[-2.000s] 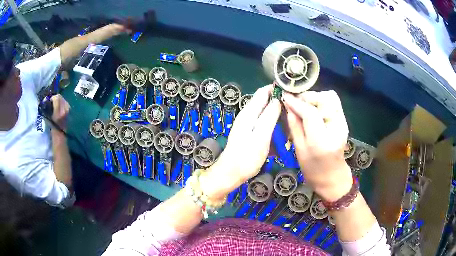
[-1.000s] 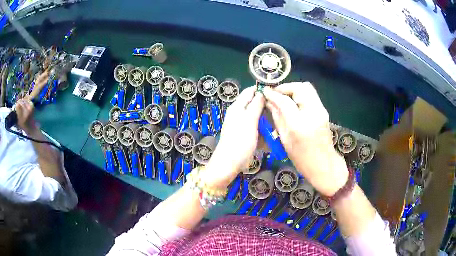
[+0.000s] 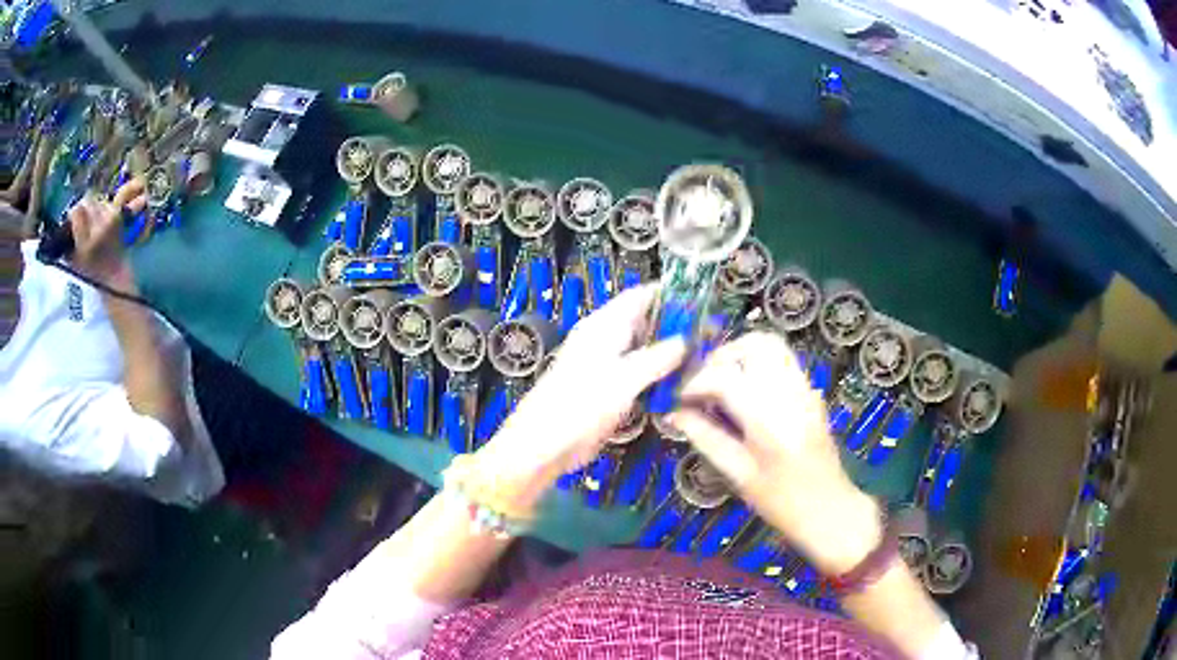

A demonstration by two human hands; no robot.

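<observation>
A fan unit is held upright over the rows, its round spoked head blurred at the top, with a green circuit board and a blue battery below. My left hand is shut on the fan unit around its board and battery part. My right hand is beside the battery, fingers curled and blurred; whether it touches the unit is hidden. More fan units lie in rows on the green mat around and under my hands, heads away from me and blue batteries toward me.
An open carton with jumbled units stands at the right. A silver-and-black device is at the left, near a coworker's hand and a pile of units. Single units lie beyond the rows. A white raised shelf runs along the back.
The held fan unit has moved lower and turned more upright, showing its board. My right hand has dropped from the board and curled. The view has shifted slightly.
</observation>
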